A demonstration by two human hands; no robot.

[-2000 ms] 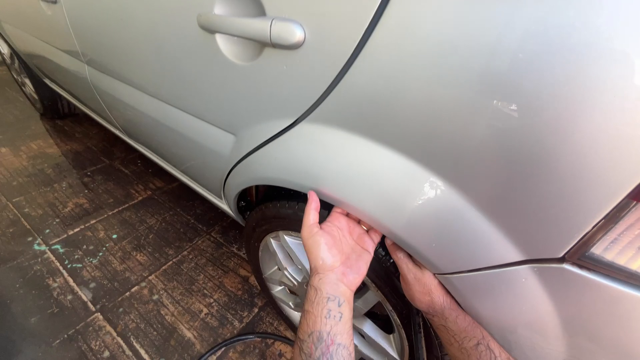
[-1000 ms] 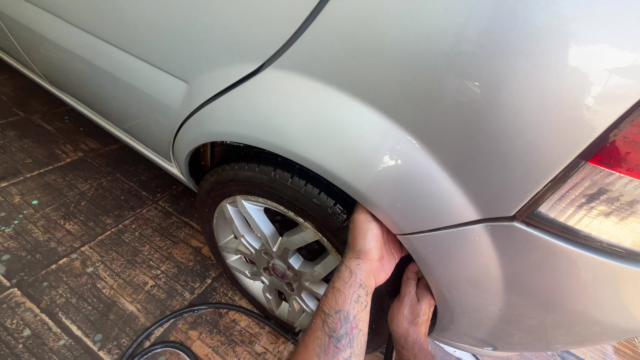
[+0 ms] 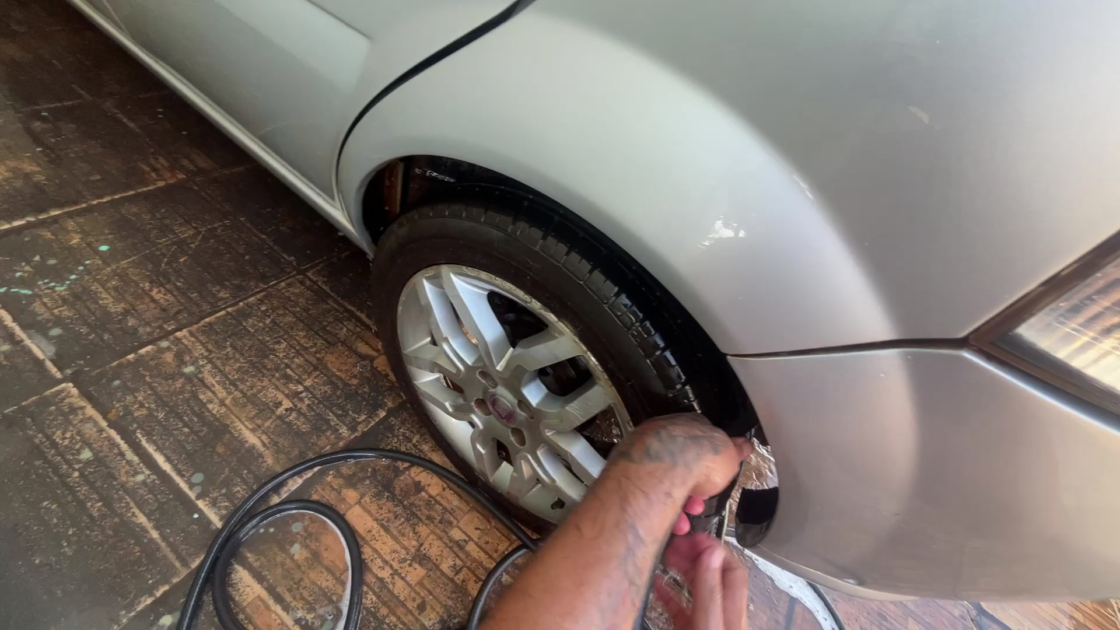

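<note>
My left hand (image 3: pixel 682 455), on a tattooed forearm, is bent over the rear edge of the tyre (image 3: pixel 612 306), at the gap between tyre and rear bumper (image 3: pixel 857 490). Its fingers curl out of view, so whether it holds something is unclear. Just below, my right hand (image 3: pixel 709 582) is blurred, its fingers bent near a thin dark line; its grip cannot be made out. The silver alloy wheel (image 3: pixel 503 407) sits within the wheel arch (image 3: pixel 560 114) of a silver car.
A black hose (image 3: pixel 354 542) lies looped on the worn tiled floor (image 3: pixel 219 367) left of my forearm. The car door (image 3: pixel 245 79) is at the upper left, the tail light (image 3: pixel 1072 324) at the right edge. Whitish liquid or foam (image 3: pixel 787 582) shows under the bumper.
Both hands have moved from the top of the wheel arch down to the rear of the tyre. The right hand is now lower, below the left. More of the hose shows as the view shifts.
</note>
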